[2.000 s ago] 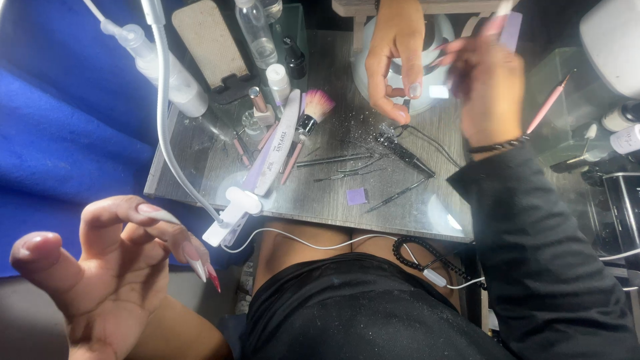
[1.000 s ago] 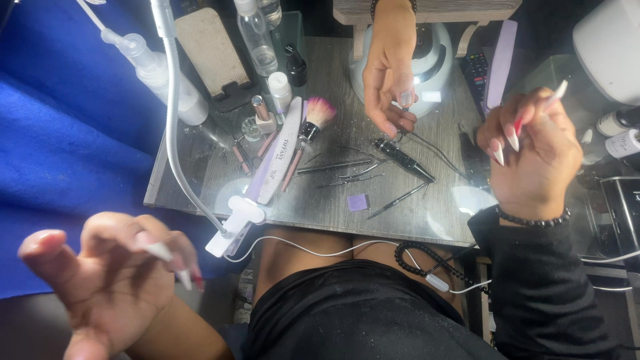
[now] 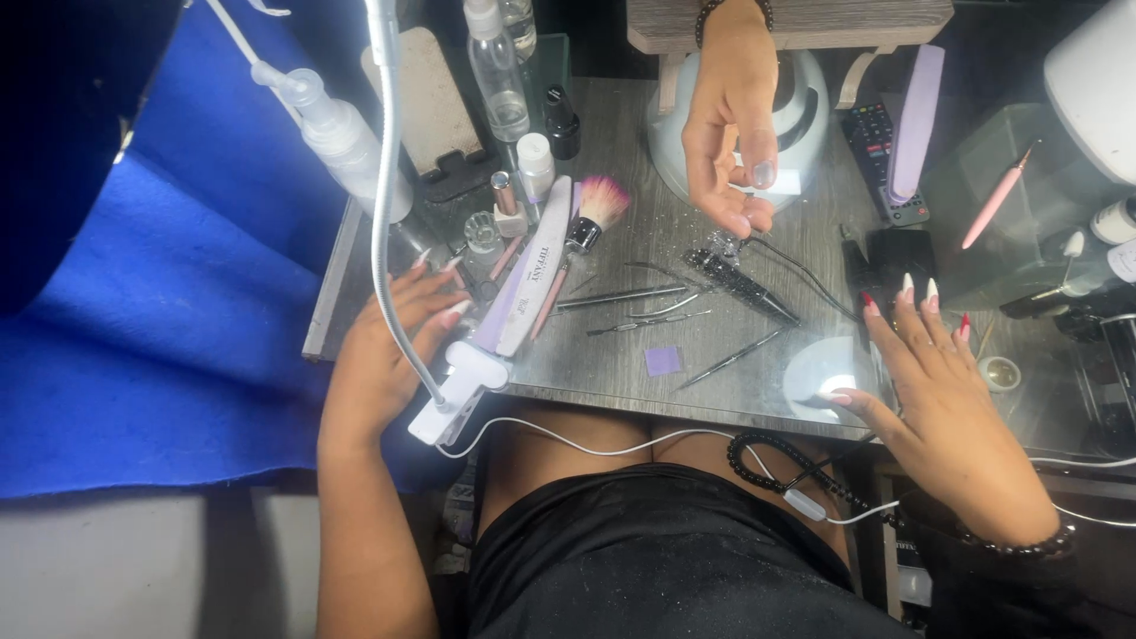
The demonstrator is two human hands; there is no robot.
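My left hand [image 3: 390, 333] rests at the table's left edge, fingers spread and holding nothing, behind the lamp's flexible neck [image 3: 383, 177] and beside a white nail file [image 3: 537, 275]. My right hand [image 3: 941, 399], also holding nothing, spreads its fingers over the table's right side, near a small round pot [image 3: 1000, 374]. Another person's hand [image 3: 732, 115] hangs palm-side inward above a white nail lamp [image 3: 674, 142]. Below it lie a black electric nail drill handpiece [image 3: 741, 286] in dust, thin metal tools [image 3: 648, 321] and a purple buffer square [image 3: 663, 360].
A dust brush [image 3: 599, 209], bottles [image 3: 497, 80] and a pump bottle [image 3: 342, 142] stand at the left. At the right are a remote control [image 3: 874, 151], a purple file [image 3: 916, 124] and a pink brush [image 3: 998, 200]. A white cable [image 3: 586, 451] crosses below the table edge.
My left hand has moved from the lower left onto the table's left edge. My right hand has opened and come down to the table at the right; earlier it was raised with curled fingers.
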